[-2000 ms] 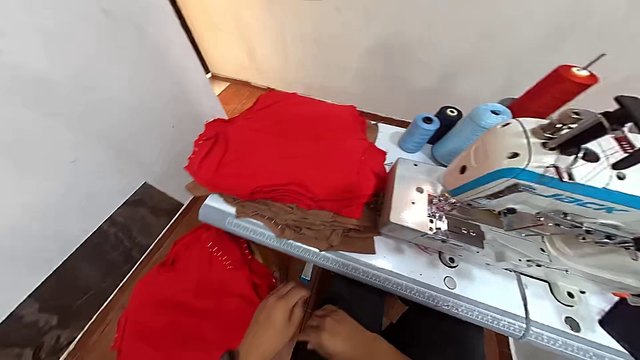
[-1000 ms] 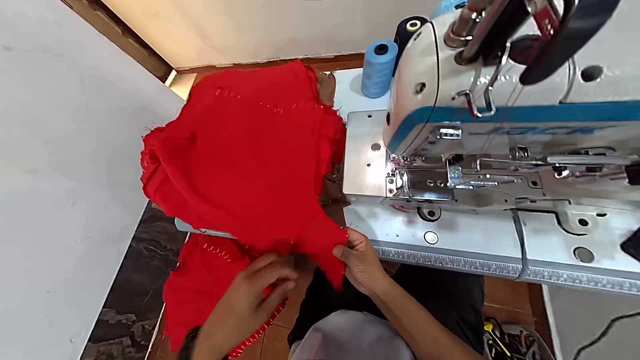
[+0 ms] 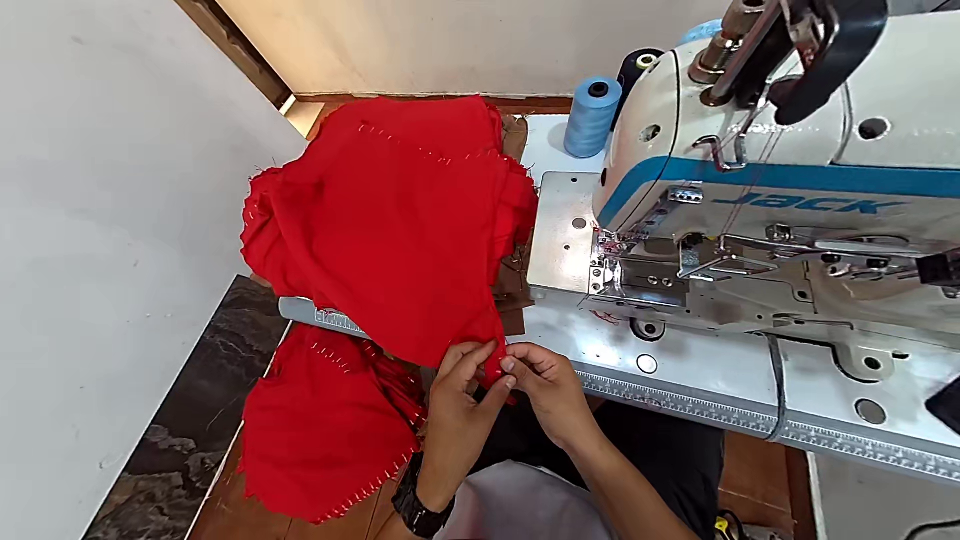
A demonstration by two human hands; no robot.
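Note:
A pile of red fabric pieces (image 3: 397,225) with overlocked edges lies on the left end of the sewing table. My left hand (image 3: 465,397), with a black watch at the wrist, pinches the near corner of the top piece at the table's front edge. My right hand (image 3: 551,386) grips the same corner from the right, fingertips almost touching those of the left. Another red fabric piece (image 3: 322,427) hangs below the table edge at the left. Right of the pile stands a white and blue Jack industrial sewing machine (image 3: 750,202), its needle area partly hidden by its head.
Brown fabric (image 3: 514,289) shows under the red pile. A light blue thread cone (image 3: 592,120) and a dark thread cone (image 3: 637,64) stand behind the machine bed. A printed measuring scale (image 3: 675,397) runs along the table's front edge. A wall (image 3: 135,187) rises at the left.
Two seconds ago both hands were below the table edge; now they hold the corner of the top red piece. Since one second ago, my left hand has moved right to meet my right. The view has shifted.

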